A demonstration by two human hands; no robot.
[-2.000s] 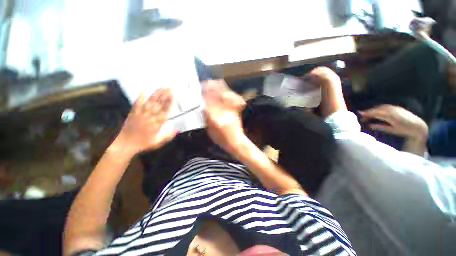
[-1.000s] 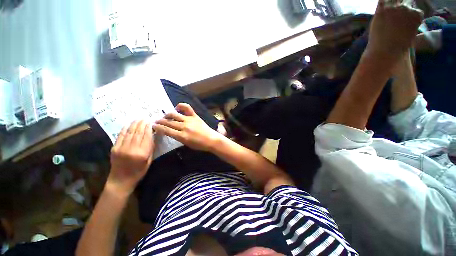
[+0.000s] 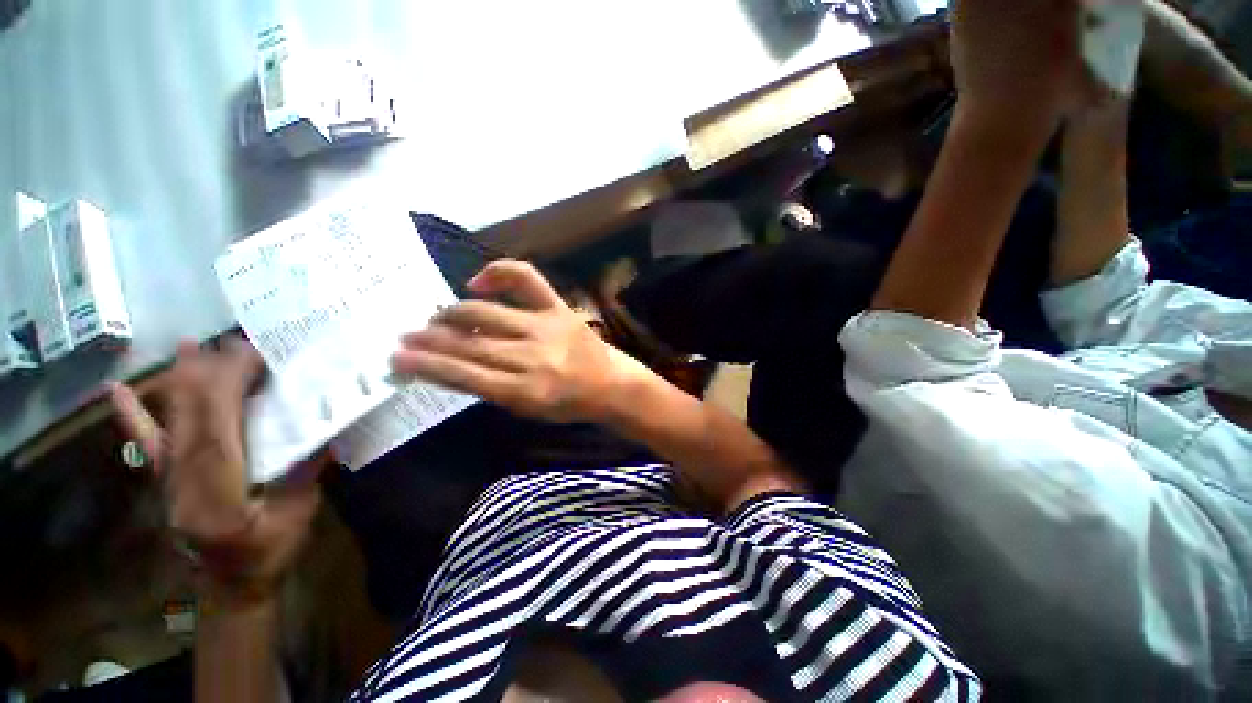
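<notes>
A white printed leaflet [image 3: 330, 282] lies over my lap and against the table edge. Its near left part is raised and bent toward my left hand. Another printed sheet [image 3: 398, 423] shows under it, with a dark board edge [image 3: 446, 245] beyond. My left hand [image 3: 213, 446] is blurred at the leaflet's left side, fingers apart; whether it touches the paper is unclear. My right hand [image 3: 515, 350] lies over the leaflet's right edge with its fingers spread and does not grip it.
The white table [image 3: 549, 96] bears folded white pieces [image 3: 323, 103] at the back left and more [image 3: 76, 282] at the far left. A cream strip [image 3: 769, 117] lies along the table's edge. A person in a light shirt [image 3: 1016, 481] sits close on the right, arms raised.
My left hand has moved left off the sheet's middle, and the near left part of the leaflet has lifted, showing the sheet below. My right hand stays near the right edge.
</notes>
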